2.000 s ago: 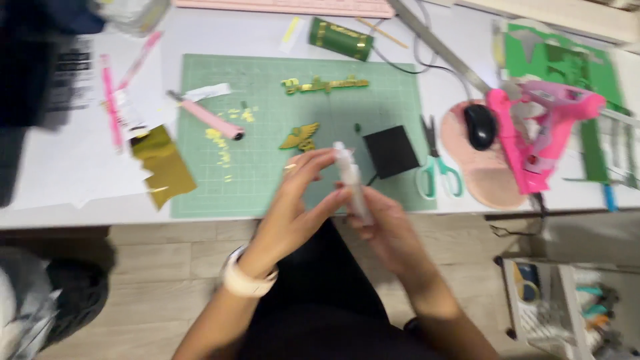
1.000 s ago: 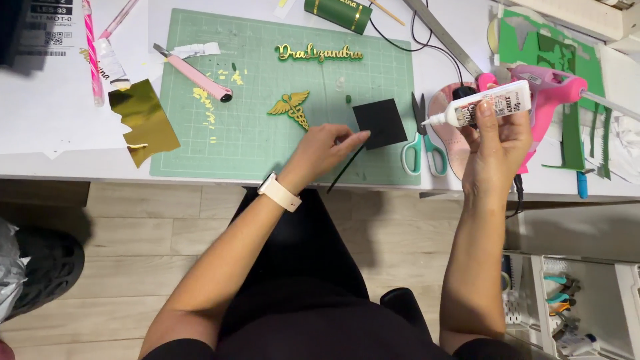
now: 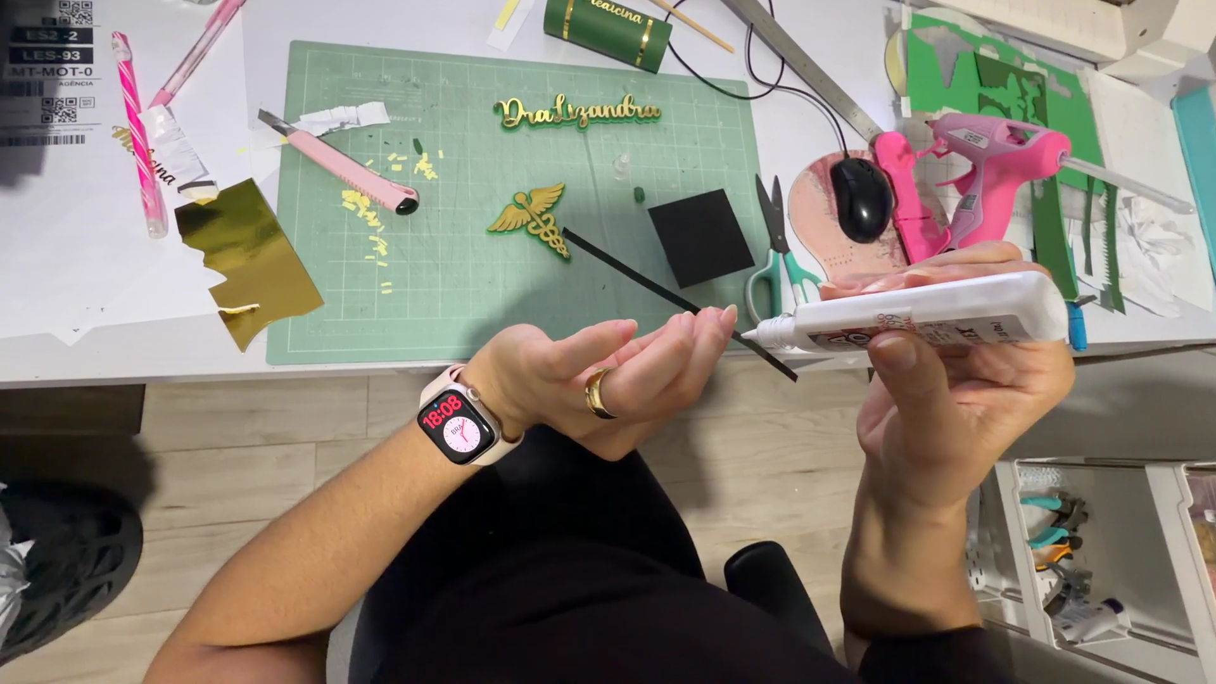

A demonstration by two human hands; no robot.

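Observation:
My right hand holds a white glue bottle on its side, nozzle pointing left toward my left fingertips. My left hand, wearing a ring, is palm up with curled fingers; a thin black strip runs behind its fingertips and past the mat's edge. Whether the fingers touch the strip is unclear. The strip's far end meets a gold and green winged caduceus cutout on the green cutting mat. Right of it lies a black square. Gold script lettering on green backing lies higher up.
Teal-handled scissors, a black mouse and a pink glue gun lie to the right. A pink craft knife and yellow scraps lie on the mat's left. Gold sheet is beside it; a green cylinder is behind.
The glue bottle has come down and left in my right hand, closer to my left hand. My left hand has turned palm up. The black strip now reaches the caduceus; earlier it lay lower.

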